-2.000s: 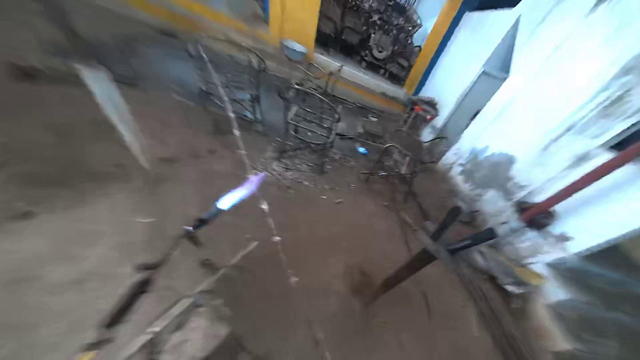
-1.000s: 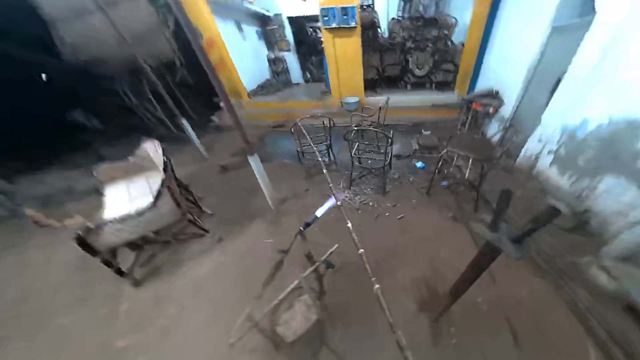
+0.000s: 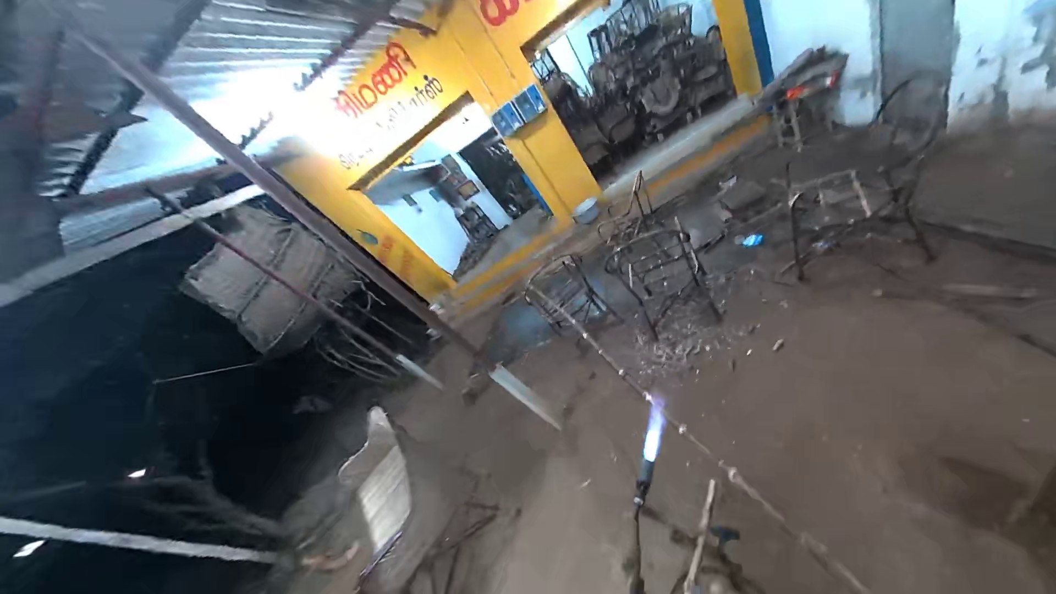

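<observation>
Neither of my hands shows in the head view. A gas torch (image 3: 644, 478) stands near the lower middle with its nozzle upward, and a blue-violet flame (image 3: 653, 433) comes out of it. The flame's tip meets a long, knotty cane pole (image 3: 733, 473), which slants from the chair frames down to the bottom right. What holds the pole and the torch is out of view. Beside the torch, a thin stick (image 3: 701, 528) rises from a blurred stand at the bottom edge.
Several bare chair frames (image 3: 660, 268) stand on the dirt floor ahead, with shavings (image 3: 672, 351) around them. Slanting posts (image 3: 272, 194) cross the left side. A woven seat (image 3: 386, 499) is at the lower left, and a metal bowl (image 3: 586, 210) sits by the yellow wall.
The view has tilted strongly and swung left, bringing the roof and yellow wall in. The flame, beside the cane pole one second ago, now appears against it farther up.
</observation>
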